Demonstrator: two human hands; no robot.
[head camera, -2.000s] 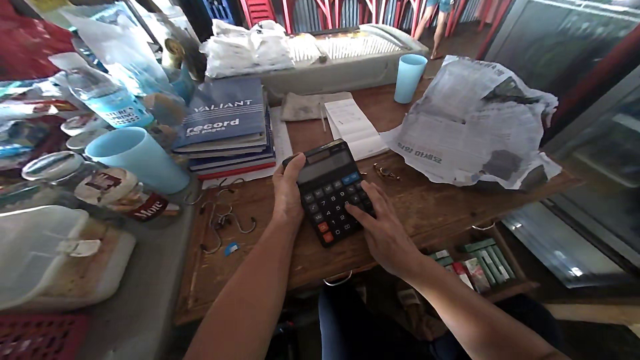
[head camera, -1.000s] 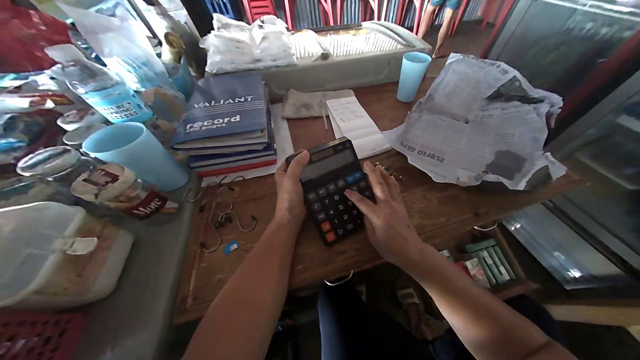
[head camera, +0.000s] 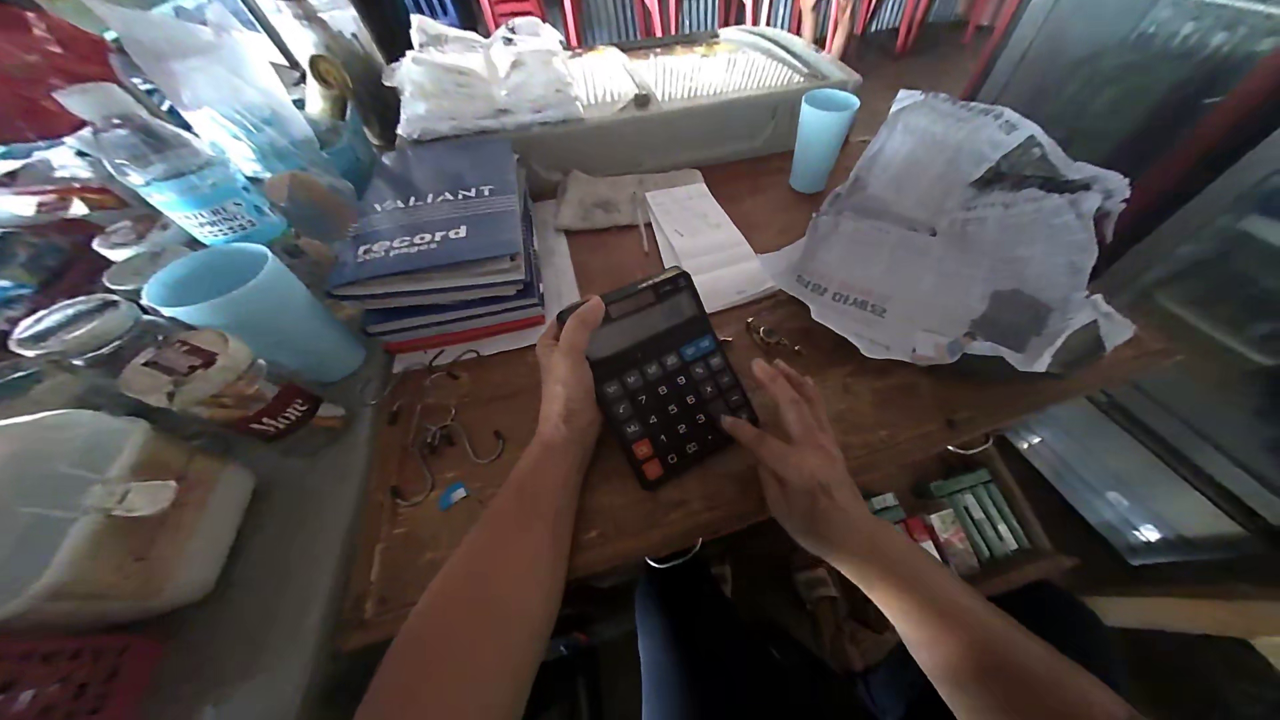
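My left hand (head camera: 570, 375) grips the left edge of a black desk calculator (head camera: 668, 385), thumb on its upper corner beside the display. The calculator is tilted above the front of a wooden desk (head camera: 830, 410). My right hand (head camera: 800, 450) holds nothing; its index fingertip is at the keys on the calculator's lower right, the other fingers spread past the right edge. Beyond the calculator lie a small paper pad (head camera: 710, 240) with writing and a folded grey cloth (head camera: 625, 200). A stack of blue record books (head camera: 440, 220) is to the left of them.
Metal hooks (head camera: 440, 435) lie on the desk at left, keys (head camera: 770, 335) near the middle. Crumpled newspaper (head camera: 930, 240) and a blue plastic cup (head camera: 822, 140) are at right. Another blue cup (head camera: 250, 310), a glass jar (head camera: 75, 330) and a plastic container (head camera: 110, 520) crowd the left. An open drawer (head camera: 1020, 570) holds small boxes.
My right hand has shifted from over the middle keys toward the calculator's lower right edge. My left hand has kept its hold on the calculator.
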